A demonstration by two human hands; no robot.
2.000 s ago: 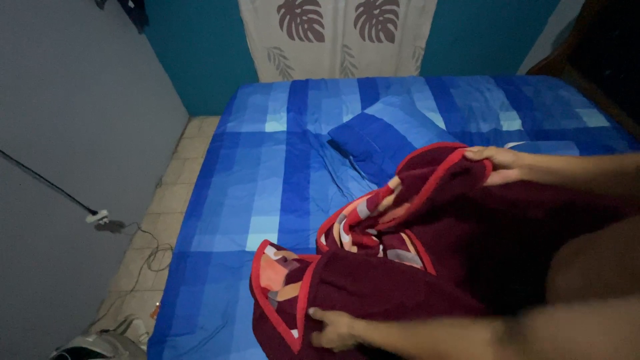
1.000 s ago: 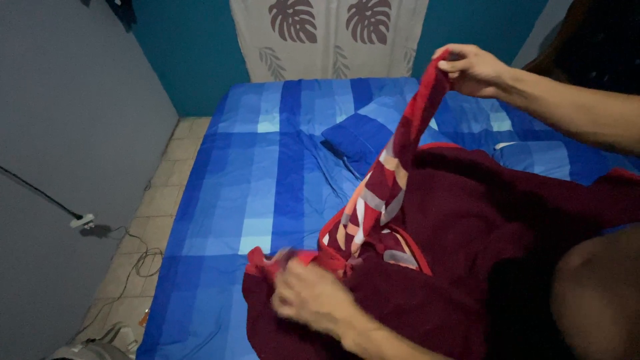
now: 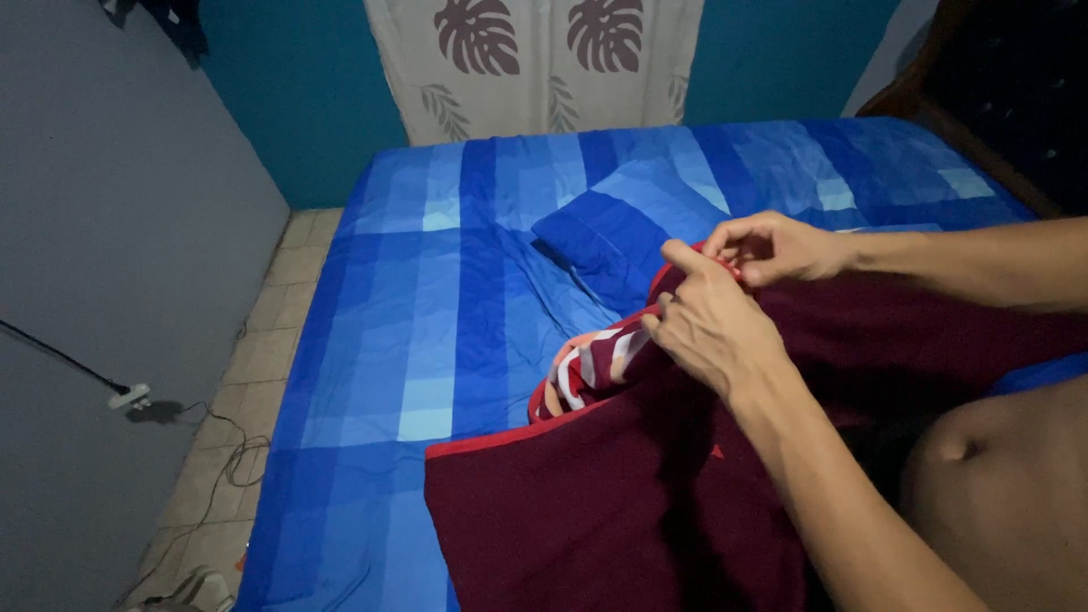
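Observation:
A maroon blanket with red edging lies over the near right part of the bed. Part of its patterned side, in white, red and peach, shows in a fold near the middle. My right hand pinches the red edge between thumb and fingers. Close beside it, on the left, my left hand is at the same edge, back of the hand up; its grip is partly hidden. Behind both hands a blue pillow rests on the blue checked bedding.
A wooden headboard stands at the far right. Beyond the bed hangs a leaf-print curtain. On the left, a power strip hangs by the grey wall, a cable lies on the tiled floor, and shoes are at the bottom.
My left hand has moved up and right from the blanket's lower left corner to beside my right hand. My right hand has come down from its raised position. The blanket's left part now lies flatter, maroon side up.

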